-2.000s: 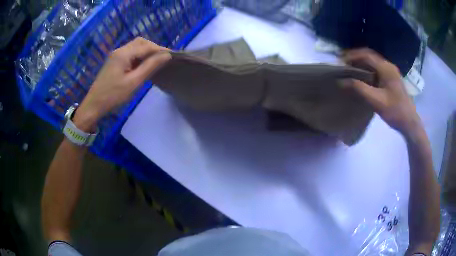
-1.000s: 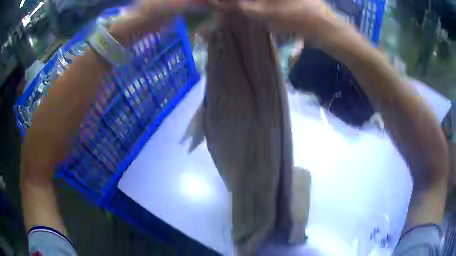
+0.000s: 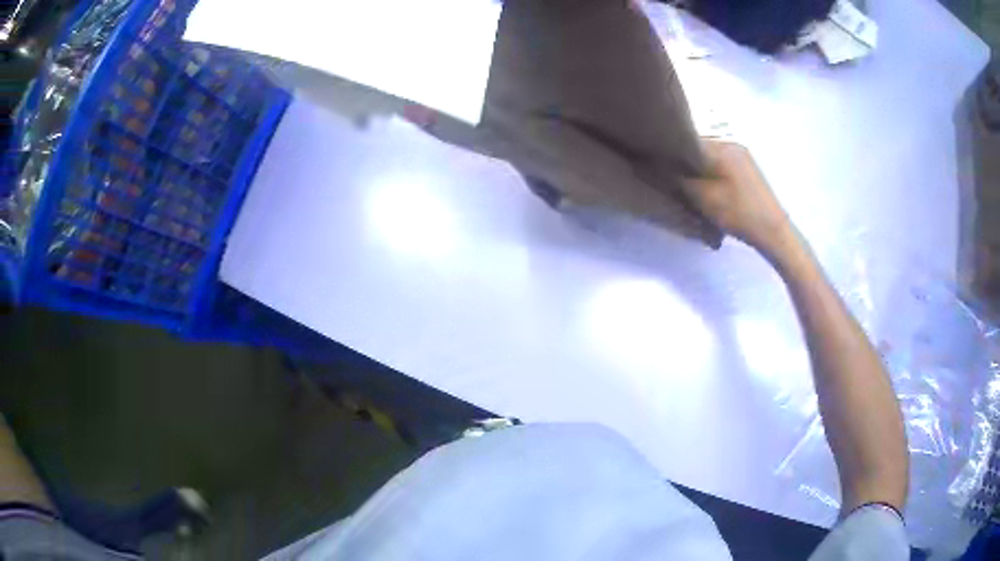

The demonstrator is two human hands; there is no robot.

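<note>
The khaki-brown garment (image 3: 598,104) is a flattened, folded shape above the far middle of the white table. My right hand (image 3: 733,199) grips its lower right corner. A bright white flat rectangle (image 3: 362,46) lies over or beside the garment's left part; I cannot tell what it is. My left hand is out of the picture; only a bit of the left forearm and sleeve shows at the lower left edge.
A blue lattice crate (image 3: 165,175) with shiny bags stands left of the white table (image 3: 461,285). A dark garment (image 3: 757,20) with white tags (image 3: 844,35) lies at the far side. Clear polybags (image 3: 921,405) lie at the right edge.
The garment has gone from hanging lengthwise between both hands to a folded shape farther out. My left hand has left the picture. The white rectangle has come into view.
</note>
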